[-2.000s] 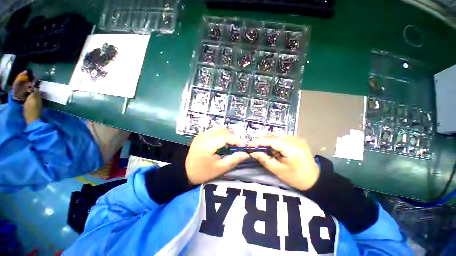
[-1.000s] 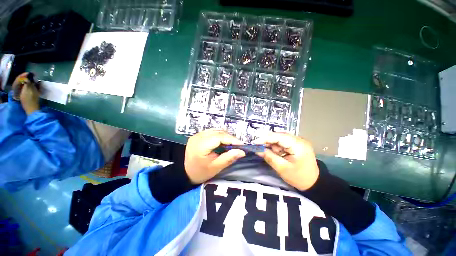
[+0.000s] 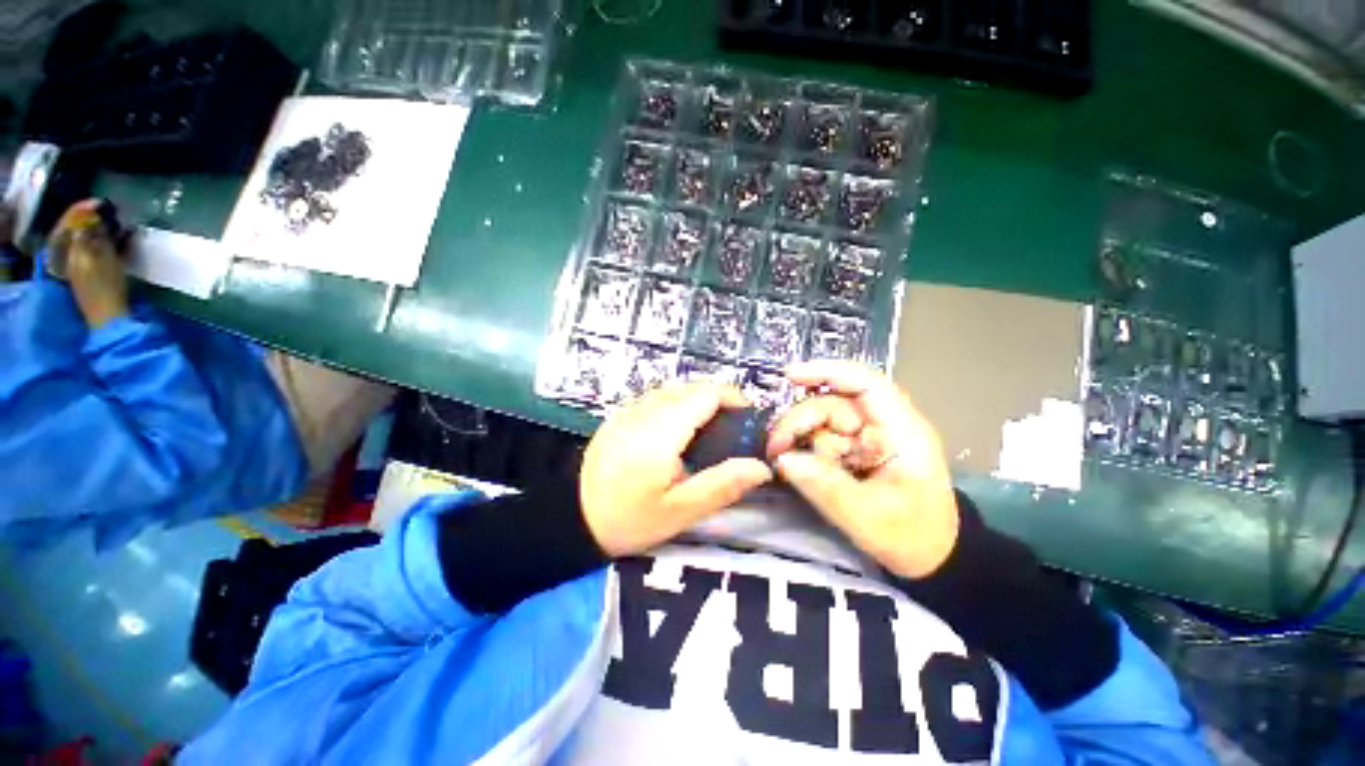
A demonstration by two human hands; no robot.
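A small dark flat part [image 3: 729, 437] is held between the thumb and fingers of my left hand [image 3: 654, 467], in front of my chest at the bench edge. My right hand [image 3: 873, 467] is at the part's right end, with thumb and fingers curled close together; whether it grips the part or something tiny is hidden. The large clear blister tray [image 3: 737, 262] lies just beyond my hands, its square pockets filled with small dark and shiny parts. My hands cover part of its nearest row.
A grey-brown board [image 3: 988, 367] with a ragged white piece [image 3: 1043, 445] lies right of the tray. A second clear tray [image 3: 1190, 392] is farther right. A white sheet [image 3: 382, 210] with a dark pile [image 3: 315, 172], black trays [image 3: 165, 97] and another person's hand [image 3: 93, 262] are left.
The dark part has tilted and shows a broader face. My right fingers have curled and risen slightly. The view has shifted a little, showing more of the black tray at the back.
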